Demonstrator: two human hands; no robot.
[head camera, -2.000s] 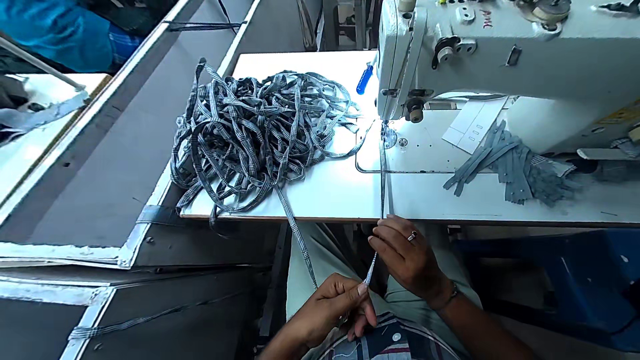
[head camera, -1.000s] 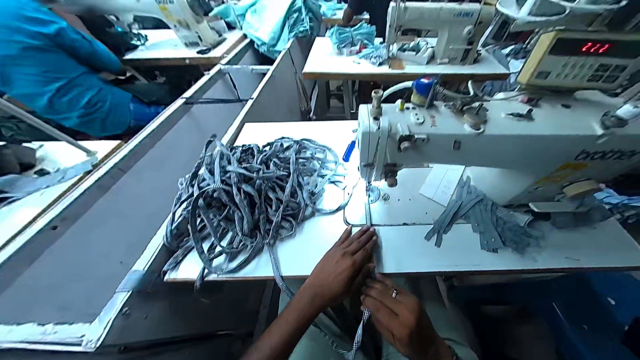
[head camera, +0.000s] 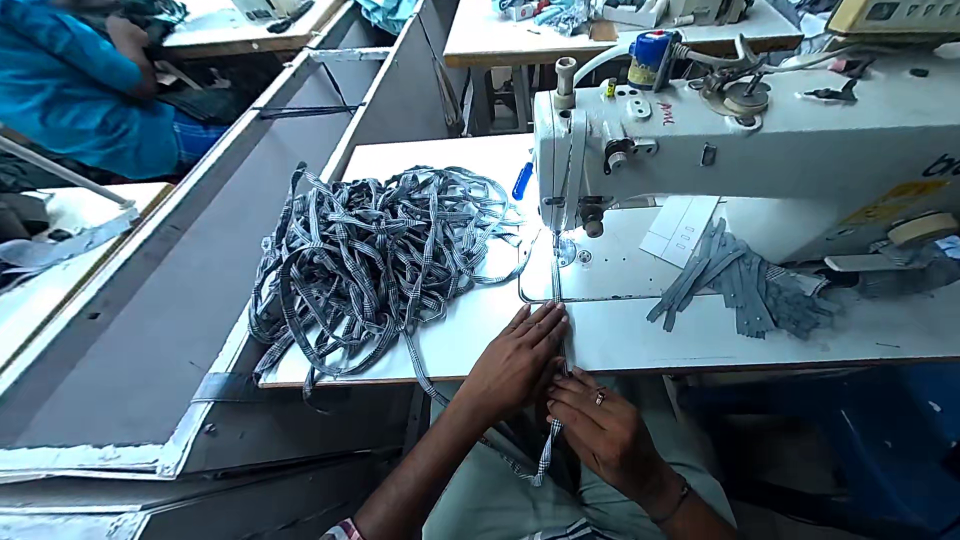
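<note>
A narrow checked fabric strip (head camera: 556, 281) runs from under the needle of a white industrial sewing machine (head camera: 697, 142) down over the table's front edge. My left hand (head camera: 517, 360) lies with extended fingers on the strip near that edge. Just below and to the right, my right hand (head camera: 600, 427) pinches the strip between thumb and fingers, and its lower part hangs down in a loop over my lap. From there a length leads up to a large tangled pile of the same strip (head camera: 375, 262), left of the machine.
A bundle of cut grey fabric strips (head camera: 742, 285) and a white card with markings (head camera: 679, 229) lie right of the needle. A blue-handled tool (head camera: 523, 181) lies behind it. Along the left runs a grey partition (head camera: 187, 247); a person in blue (head camera: 82, 90) sits beyond.
Two seconds ago my left hand was below the table edge; it has moved up onto the strip at the table. My right hand has moved slightly lower since then.
</note>
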